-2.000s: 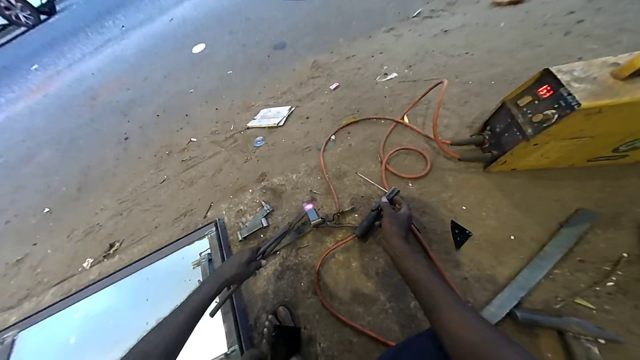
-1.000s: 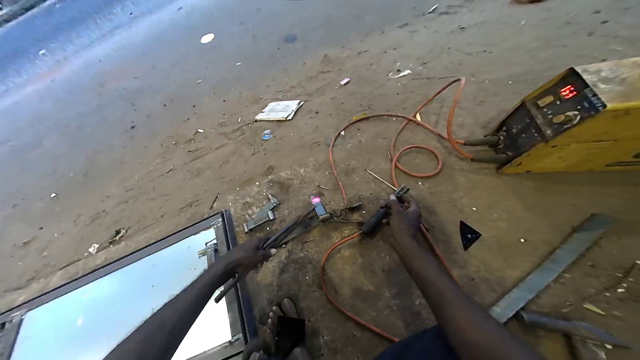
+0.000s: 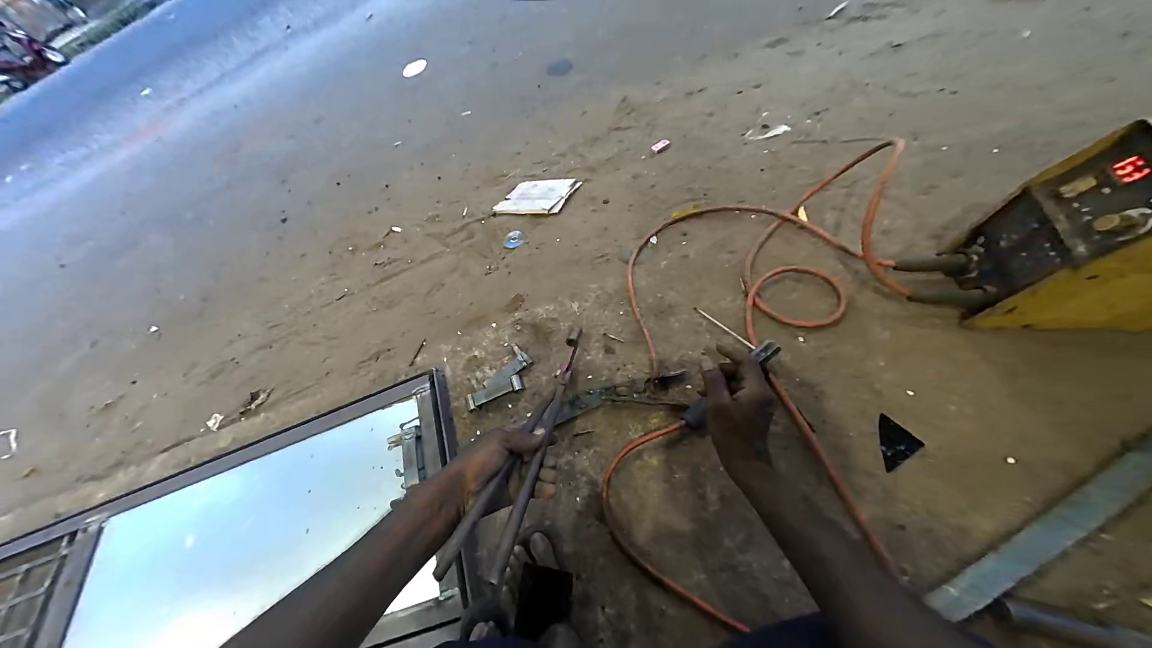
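Observation:
My left hand grips the handles of long metal tongs, whose jaws point up and away near the centre. A small dark metal piece shows at the jaws' tip. My right hand is at the welding electrode holder, from which a thin electrode sticks out to the upper left; the fingers look partly spread, and the hand hides most of the handle. Between the hands lies a flat metal strip with a clamp on the ground. Metal hinge-like brackets lie beyond the left hand.
A yellow welding machine stands at right, with orange cables looping over the ground. A framed glass panel lies at lower left. A dark triangular plate and a long flat metal bar are at right. My feet are at bottom centre.
The tongs have swung so their jaws point more directly away from me. The small block with a pink glow that stood at their tip is no longer seen there. My right fingers have loosened.

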